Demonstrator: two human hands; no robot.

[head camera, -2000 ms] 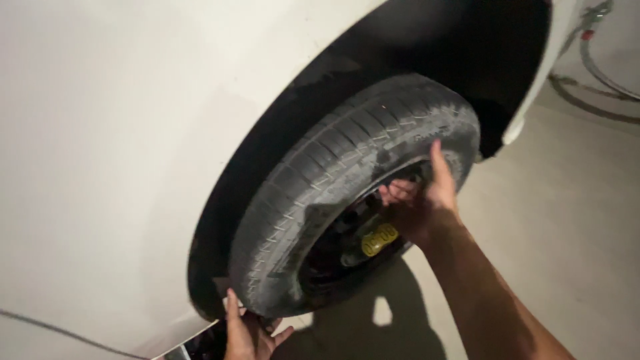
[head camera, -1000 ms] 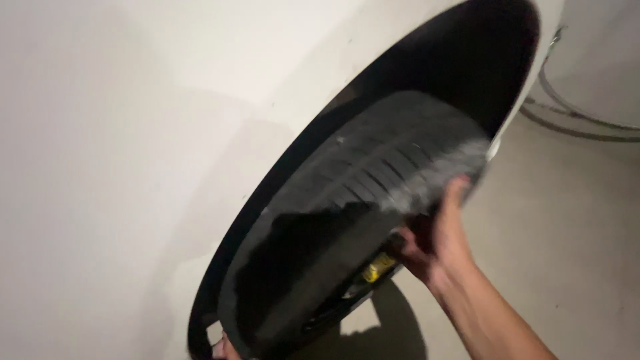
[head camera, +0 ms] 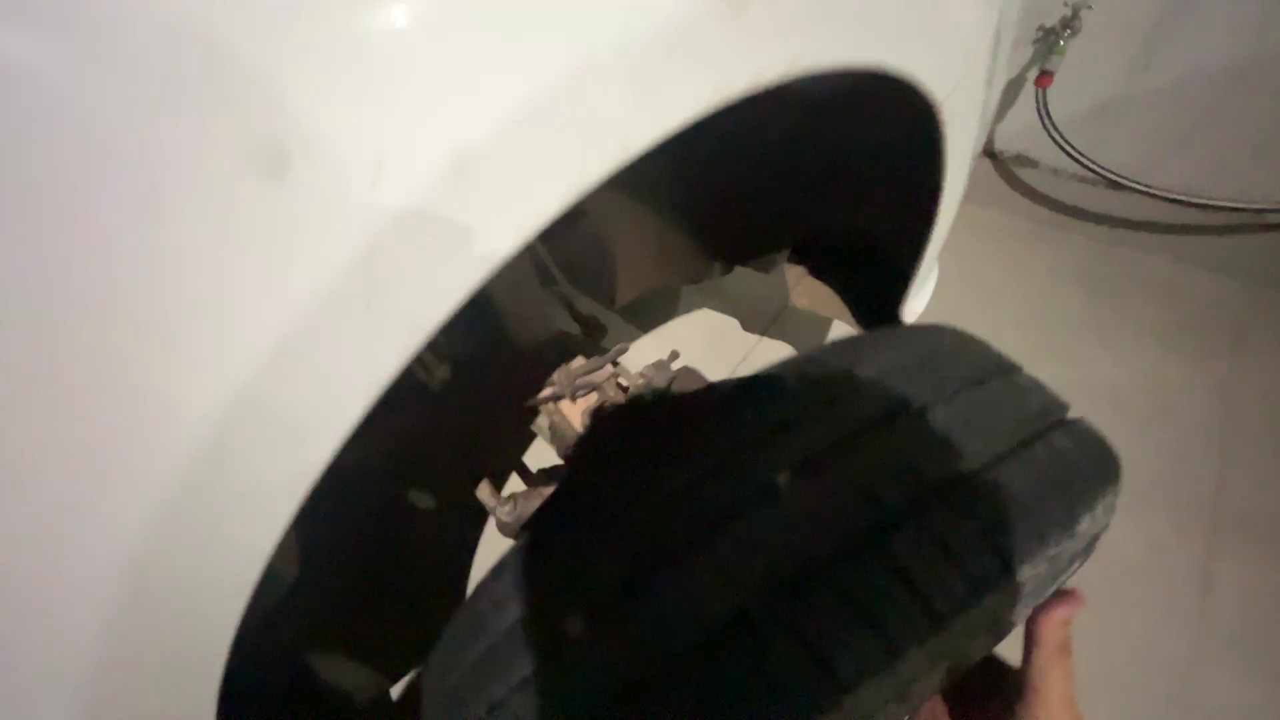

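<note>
A black rubber tyre on its wheel (head camera: 800, 540) stands tilted at the lower middle, out from the wheel arch (head camera: 880, 160) of a white car. Its tread faces me, and a dark shadow covers much of it. Behind the tyre, rusty brake and hub parts (head camera: 590, 400) show inside the arch. My right hand (head camera: 1045, 660) holds the wheel at its lower right side; the thumb lies against the sidewall and the other fingers are mostly hidden. My left hand is out of the frame.
The white car body panel (head camera: 250, 200) fills the left and top. At the upper right, a tap (head camera: 1060, 40) with a braided metal hose (head camera: 1120, 180) is on the wall, over a pale floor (head camera: 1180, 400).
The wheel has come out of the arch toward me, uncovering the hub parts. My right hand has moved down with it. My left hand, earlier at the tyre's lower left, has left the view.
</note>
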